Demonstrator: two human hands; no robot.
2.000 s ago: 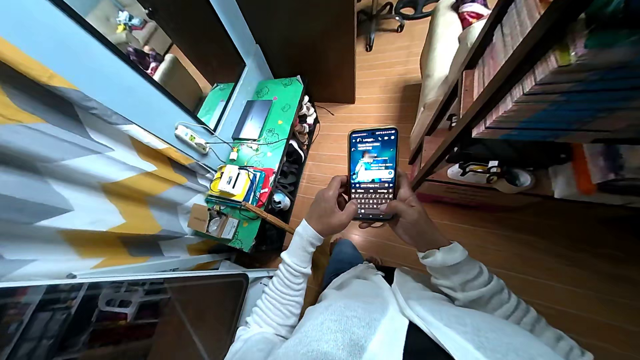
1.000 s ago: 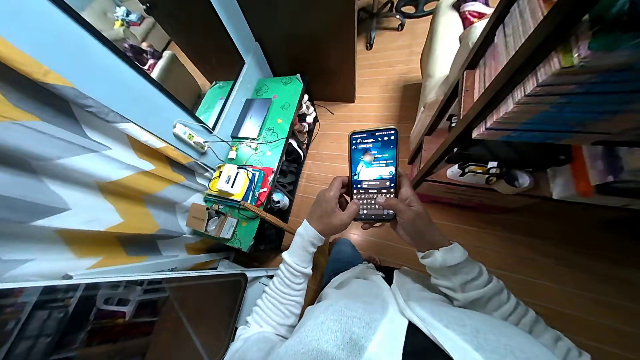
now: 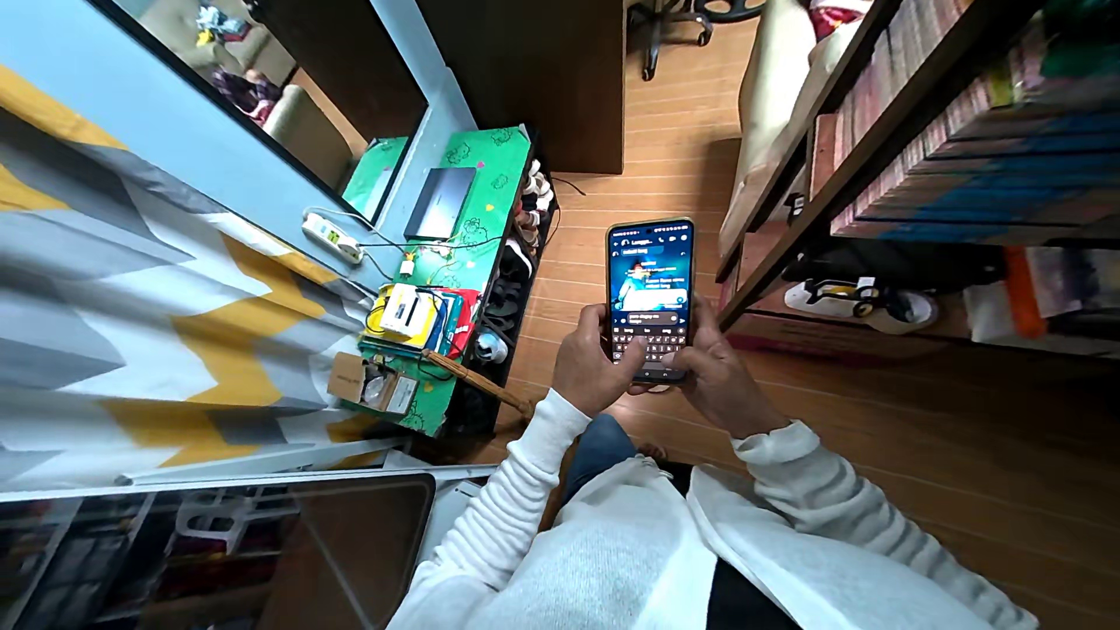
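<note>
A smartphone [image 3: 649, 289] stands upright in the middle of the head view, its lit screen showing a chat and an on-screen keyboard. My left hand [image 3: 595, 363] grips its lower left side, with the thumb over the keyboard. Around the lower right side is my right hand [image 3: 724, 372], its thumb also over the keys. The fingers behind the phone are mostly hidden. Both arms wear white ribbed sleeves.
On the left, a green-covered bench [image 3: 499, 175] bears a closed laptop [image 3: 442, 203], books and an open cardboard box [image 3: 372, 385]; shoes line its side. A power strip [image 3: 331, 236] hangs by the mirror. A dark bookshelf [image 3: 822, 206] with a toy car [image 3: 844, 297] stands right.
The chat on the phone's screen has changed, with text now in the entry field. Both hands keep their hold, and my right thumb has shifted slightly over the keyboard.
</note>
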